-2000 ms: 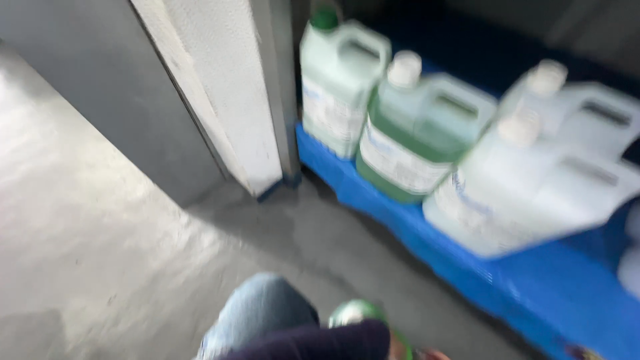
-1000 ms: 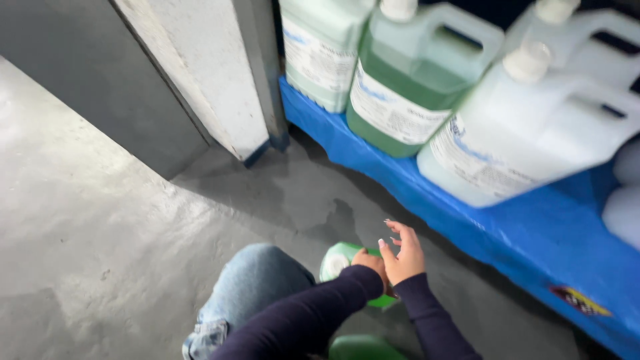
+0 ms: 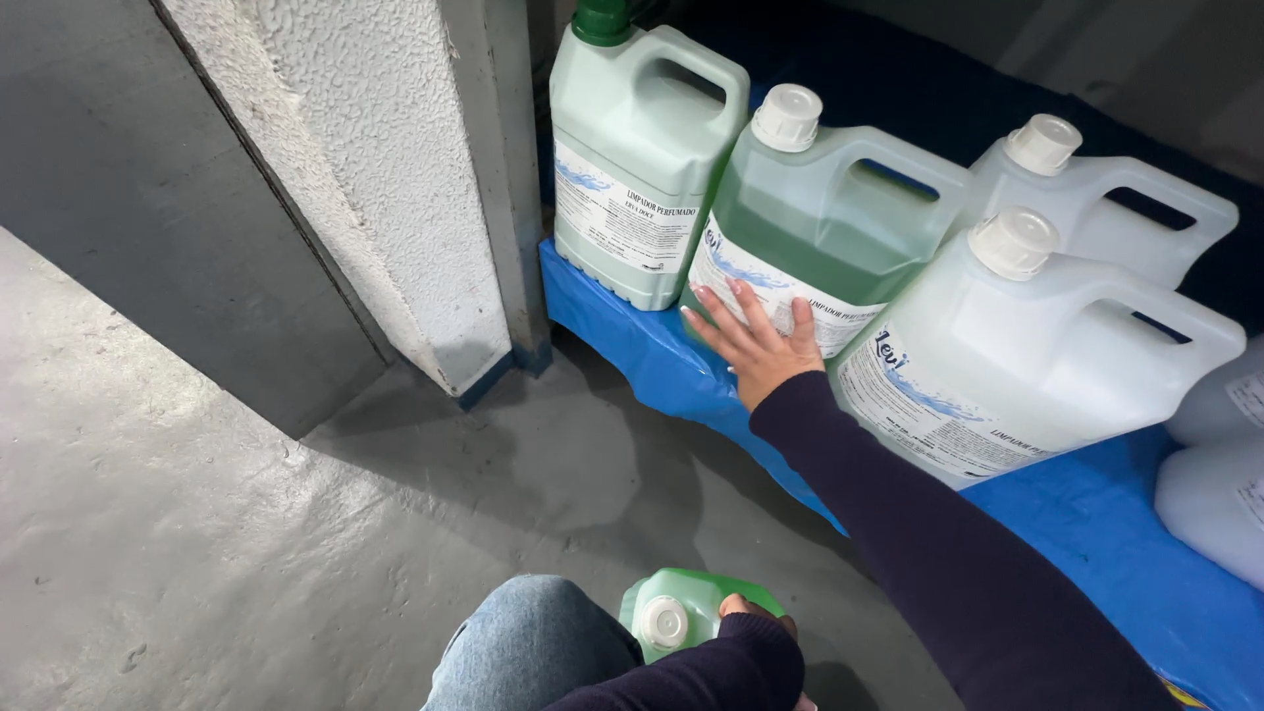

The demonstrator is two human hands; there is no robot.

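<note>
My right hand [image 3: 765, 341] lies with spread fingers against the labelled front of a half-filled jug of green liquid [image 3: 829, 237], white-capped, on a blue-covered shelf. At the bottom centre my left hand [image 3: 755, 614] grips a smaller-looking jug of green liquid [image 3: 681, 597] with a white cap, low over the floor beside my knee; the sleeve hides part of it. Left of the touched jug stands a pale green jug [image 3: 632, 158] with a green cap. Right of it is a whitish jug [image 3: 1027, 346], with another white-capped jug [image 3: 1076, 193] behind.
The shelf's blue plastic cover [image 3: 642, 346] hangs over its front edge. A rough white pillar [image 3: 385, 178] and a grey panel [image 3: 168, 197] rise at the left. More rounded containers [image 3: 1215, 504] sit at the right edge. Grey floor [image 3: 247, 553] extends below.
My right hand has moved from beside the low green jug up to the jug on the shelf. My left hand stays at the low jug.
</note>
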